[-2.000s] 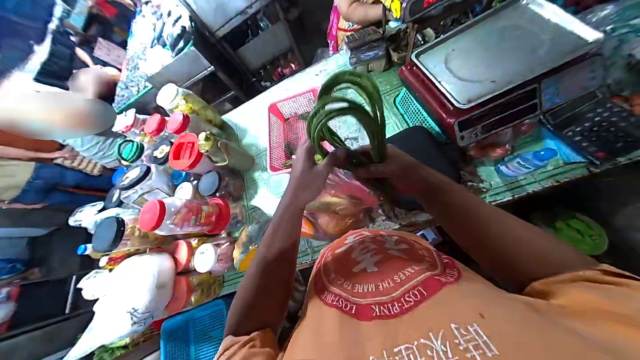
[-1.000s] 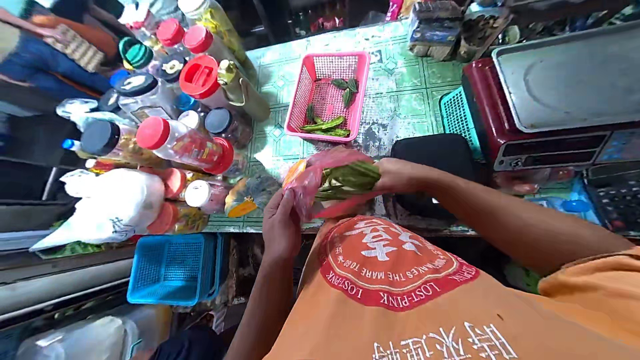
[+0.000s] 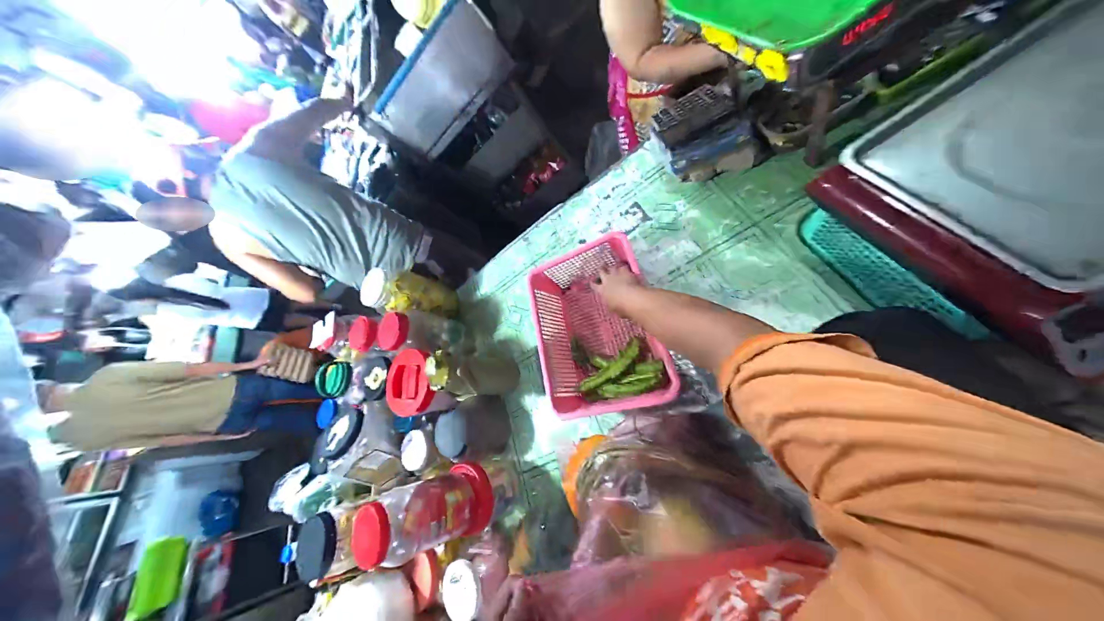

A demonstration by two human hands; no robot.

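Note:
My right hand [image 3: 617,289] reaches into the far end of a pink plastic basket [image 3: 545,345], its fingers near the basket's inner wall; whether it touches anything there cannot be told. Green pods [image 3: 617,371], which look like winged beans, lie at the near end of that basket. At the bottom edge, my left hand [image 3: 516,597] is partly in view, gripping the edge of a translucent pink plastic bag [image 3: 673,565]. The bag stretches across to my shirt, and its contents are blurred. Behind it is another filled clear plastic bag [image 3: 655,500].
Lidded plastic jars [image 3: 410,384] crowd the left side of the green table [image 3: 716,216]. A maroon scale [image 3: 940,241] with a metal tray stands at the right, over a teal basket [image 3: 880,267]. Several people are beyond the table, one in a grey shirt [image 3: 310,207].
My right hand has left the pink bag and moved into the pink basket. The long green beans seen earlier in my hands are not clearly visible now. The view has tilted.

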